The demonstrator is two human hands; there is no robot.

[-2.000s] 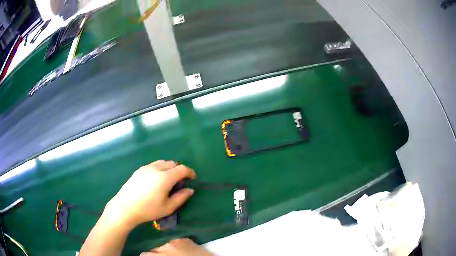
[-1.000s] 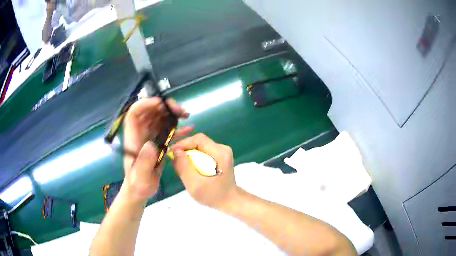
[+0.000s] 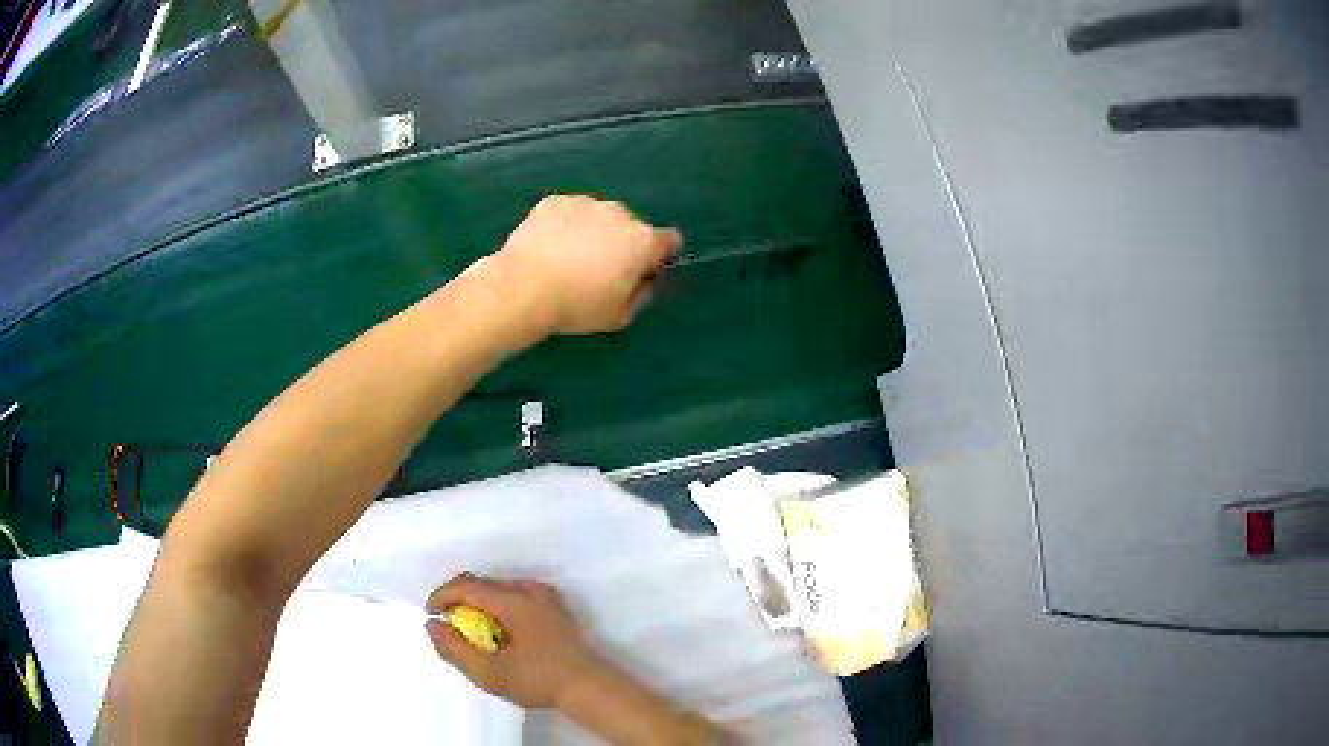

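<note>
My left hand (image 3: 590, 265) is stretched across the bench, its fingers closed at the left end of a thin black phone mid-frame (image 3: 751, 260), which is blurred and dim. My right hand (image 3: 525, 641) is closed around a short yellow-handled tool (image 3: 475, 627) above the white sheet (image 3: 641, 561); the tool's tip is not clear. Another mid-frame shows its white-patched end (image 3: 532, 423) beyond my left forearm, which hides part of it. A mid-frame with an orange-gold edge (image 3: 123, 484) lies at the left.
A crumpled cream-yellow bag (image 3: 860, 568) and white wipe (image 3: 746, 547) lie at right, beside the grey cabinet (image 3: 977, 437). A white post (image 3: 324, 73) stands beyond the green bench (image 3: 277, 277), by the dark belt. A yellow item (image 3: 32, 681) lies at the left edge.
My left hand has moved from near my right hand, where it held a mid-frame, out to the far right mid-frame. My right hand has drawn back low with the yellow tool. The view has shifted.
</note>
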